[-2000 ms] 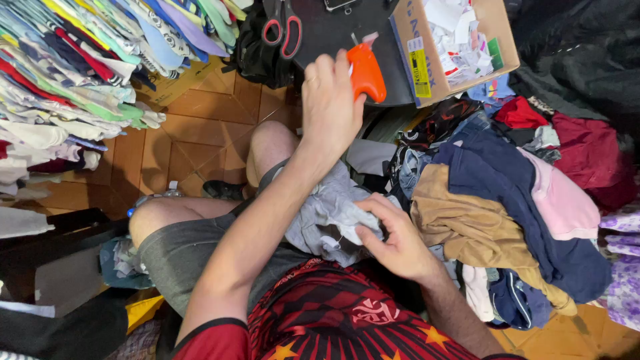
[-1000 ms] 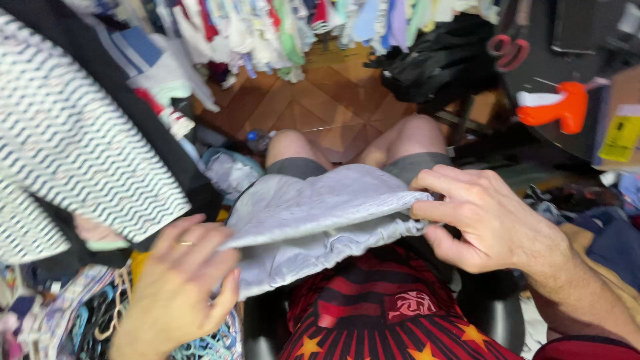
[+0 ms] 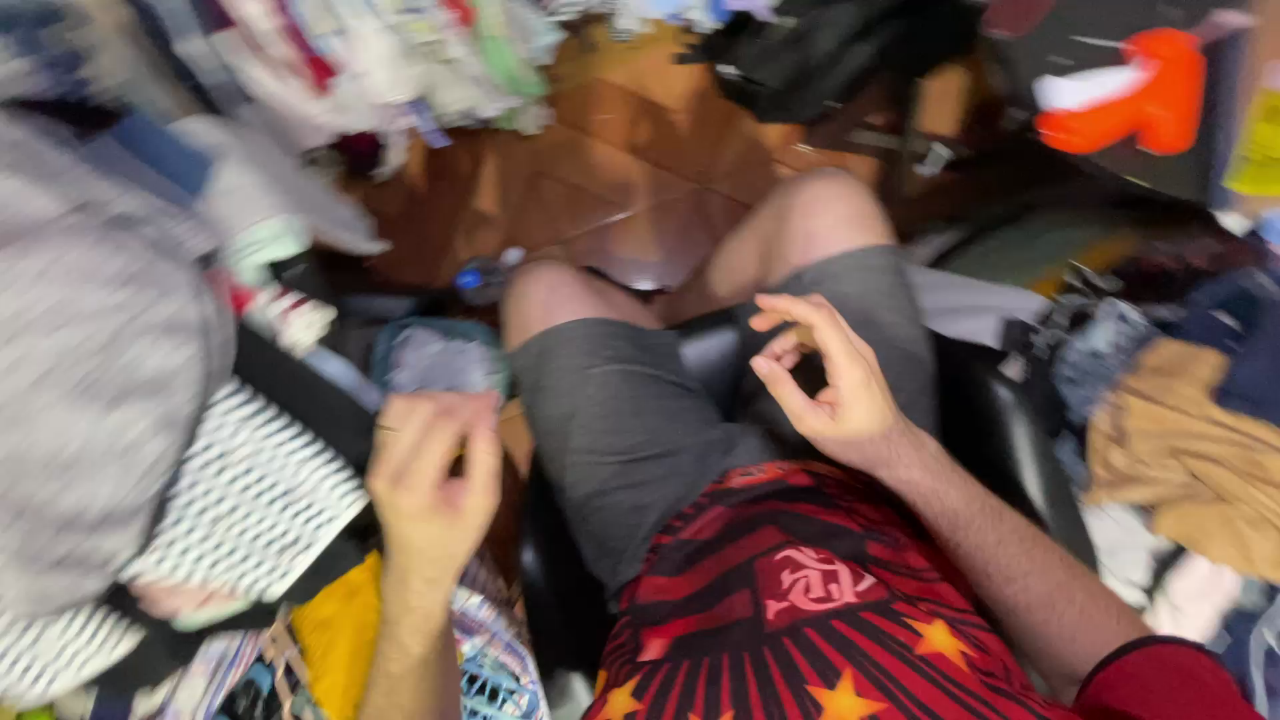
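Note:
My left hand (image 3: 435, 480) is raised over the left side of my lap, fingers curled and blurred, in front of a bin of greyish cloth (image 3: 440, 360); whether anything small is pinched in it cannot be made out. Above my right thigh, my right hand (image 3: 830, 385) has loosely bent fingers with a gap to the thumb and holds nothing. A light grey garment (image 3: 100, 350) lies at the far left on top of a white garment with dark zigzag stripes (image 3: 260, 500). No cloth rests on my grey shorts (image 3: 610, 410).
An orange tool (image 3: 1160, 100), its kind blurred, lies on a dark table (image 3: 1100, 165) at upper right. Tan cloth (image 3: 1190, 450) tops a clothes pile at right. Small clothes (image 3: 400, 60) hang at upper left. A black bag (image 3: 830, 50) is beyond my knees on the tiled floor (image 3: 640, 220).
The grey garment that both hands held over my lap has left them; a grey garment now lies at the left. My right hand has let go.

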